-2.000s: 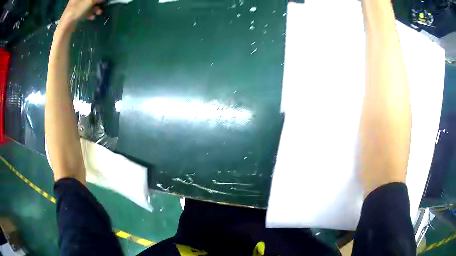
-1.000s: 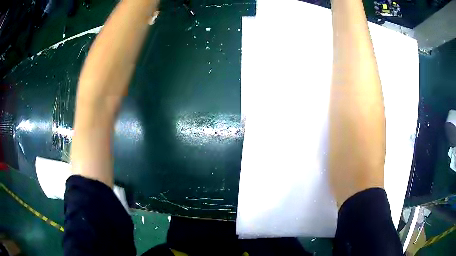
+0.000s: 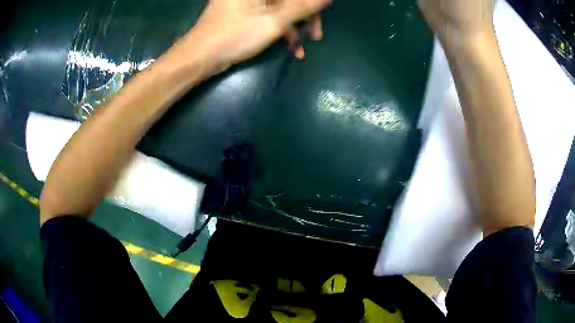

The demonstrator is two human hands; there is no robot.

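A black cord bundle [image 3: 235, 176] lies on the dark green mat near the front edge. Its thin cable runs over the edge to a dark connector [image 3: 186, 243] hanging above the floor. My left hand [image 3: 268, 28] is at the top centre, blurred and partly cut off by the top edge. Something dark shows between its fingers, but I cannot tell whether it is held. My right hand [image 3: 457, 16] is at the top right, its fingers cut off by the picture's edge. A large white foam sheet [image 3: 441, 189] lies under my right forearm.
A smaller white foam pad [image 3: 157, 189] lies at the front left edge under my left forearm. Shiny clear film [image 3: 94, 69] is on the mat at the left. Dark items with a yellow spot stand at the far top right. The green floor has a yellow line.
My left hand has come in from the top left to the top centre. The cord bundle now shows near the front edge. The view has turned, and the foam sheet lies tilted.
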